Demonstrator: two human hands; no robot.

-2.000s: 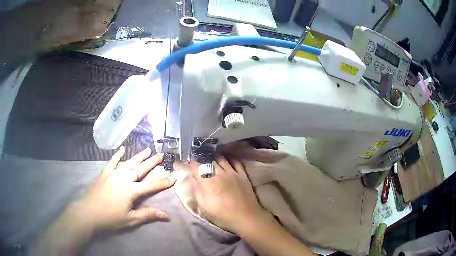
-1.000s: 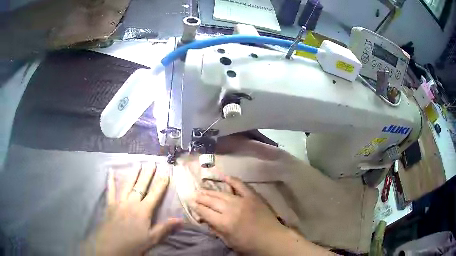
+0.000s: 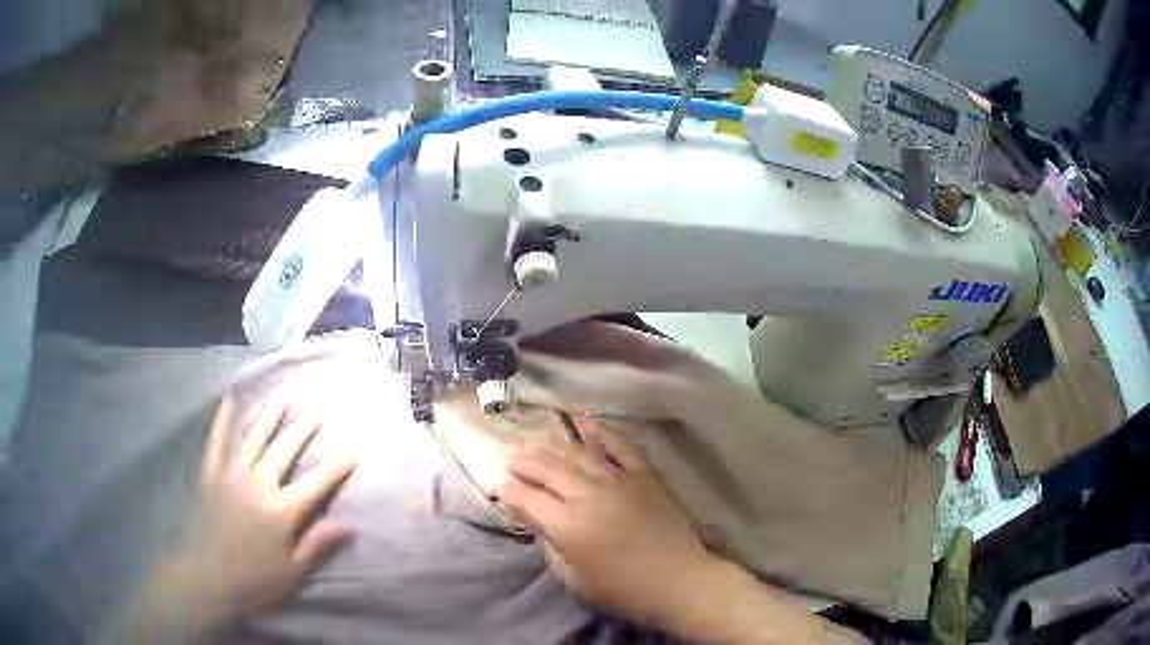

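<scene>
The mauve-grey main garment body (image 3: 378, 573) lies left of and below the needle, bright under the sewing lamp (image 3: 300, 271). The beige piece (image 3: 782, 466) spreads under the machine arm to the right. A curved seam edge runs from the presser foot (image 3: 423, 397) towards my right hand. My left hand (image 3: 271, 498) lies flat on the grey cloth, fingers apart, slightly blurred. My right hand (image 3: 605, 510) rests on the beige cloth beside the seam, fingers bent; whether it pinches cloth is unclear. The dark brown panel (image 3: 164, 265) lies flat at the left.
The white machine head (image 3: 656, 239) with a blue tube (image 3: 568, 103) spans the middle. The control panel (image 3: 911, 116) stands at top right. Red-handled snips (image 3: 967, 447) lie at right. A notebook (image 3: 590, 35) lies behind, and a brown board (image 3: 221, 82) is at back left.
My right hand has moved back from beside the foot towards me. My left hand has shifted left, away from the foot. The grey cloth now covers more of the dark panel near the lamp.
</scene>
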